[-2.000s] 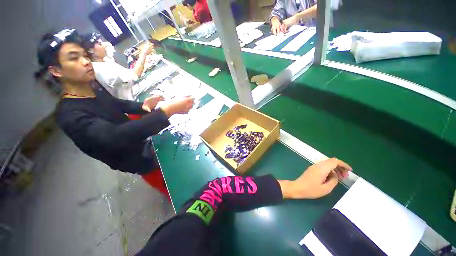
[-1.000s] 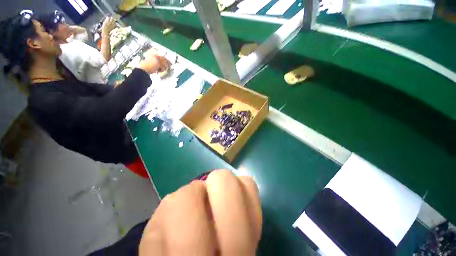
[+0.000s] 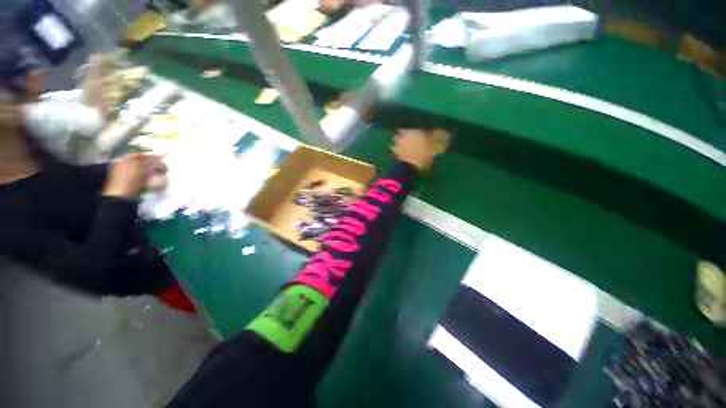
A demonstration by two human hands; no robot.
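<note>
My left hand (image 3: 415,148) is stretched out over the green conveyor belt, small and blurred. A cream housing (image 3: 441,141) shows at its fingertips; whether the fingers grip it cannot be told. My black sleeve with pink letters crosses in front of the open cardboard box (image 3: 275,194), which holds a pile of small dark modules (image 3: 312,209). My right hand is out of the picture.
A white pad (image 3: 541,291) with a black strip (image 3: 509,341) lies on the bench. A heap of small modules (image 3: 665,368) is at lower right. Another housing (image 3: 710,292) is at the right edge. A metal post (image 3: 279,72) stands beyond the box. A neighbour's hand (image 3: 127,174) is at left.
My left hand has moved from close in front of the camera out over the belt, to a housing. The view has shifted, and more of the module heap shows at lower right.
</note>
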